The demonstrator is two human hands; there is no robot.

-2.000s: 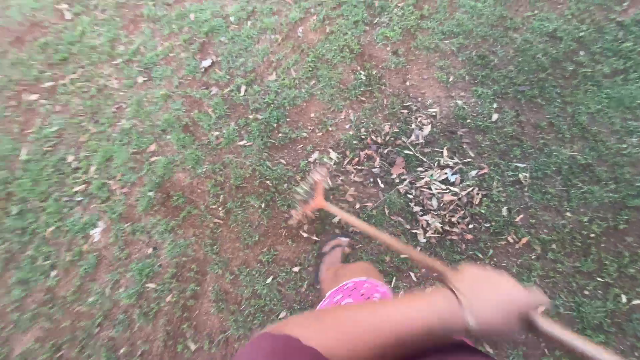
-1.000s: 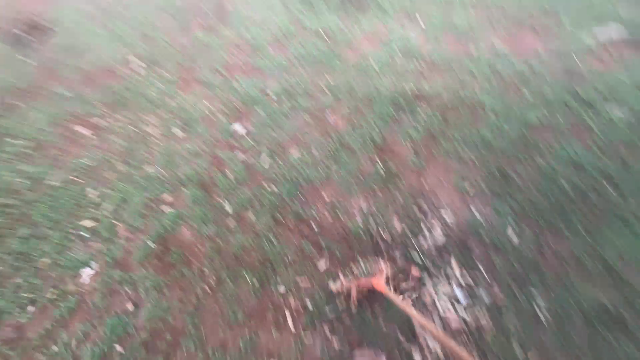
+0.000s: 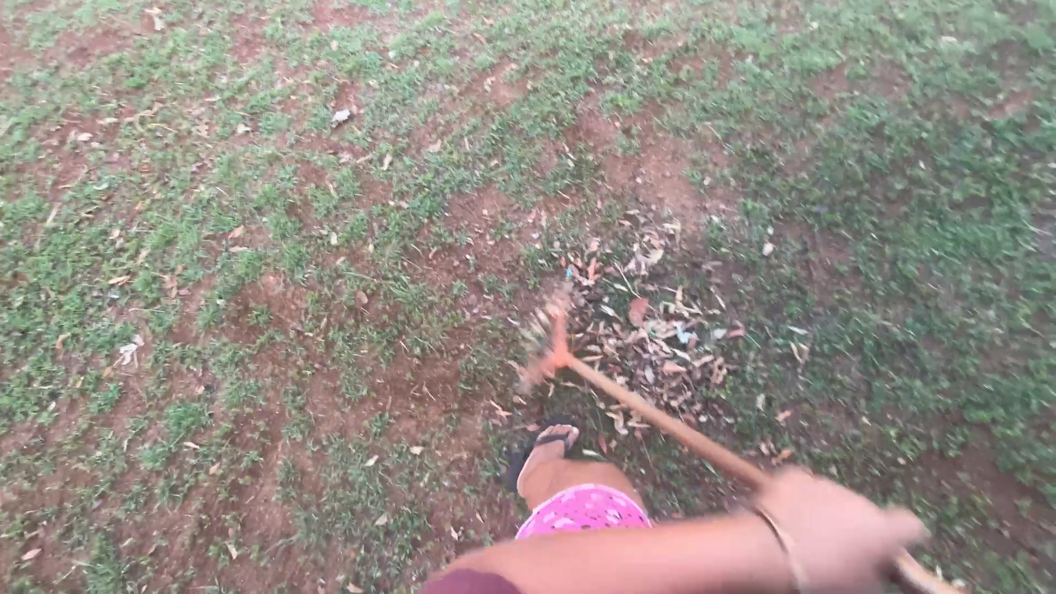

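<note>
My left hand (image 3: 833, 528), blurred, reaches across from the lower middle and is closed around the wooden handle of a rake (image 3: 676, 429). A thin bangle circles the wrist. The rake's orange head (image 3: 561, 351), its teeth blurred, is at the left edge of a pile of dry leaves (image 3: 660, 338). Small pale and bluish scraps lie among the leaves. My right hand is out of view; the lower end of the handle runs off the bottom right.
Patchy grass (image 3: 289, 214) and bare reddish soil (image 3: 652, 165) surround the pile, with scattered leaves. My foot in a dark flip-flop (image 3: 520, 458) stands just below the rake head. A pale scrap (image 3: 129, 351) lies at the left.
Two seconds ago the rake head was left of the pile, with a gap between them; now it is at the pile's left edge. The view swung and blurred in between.
</note>
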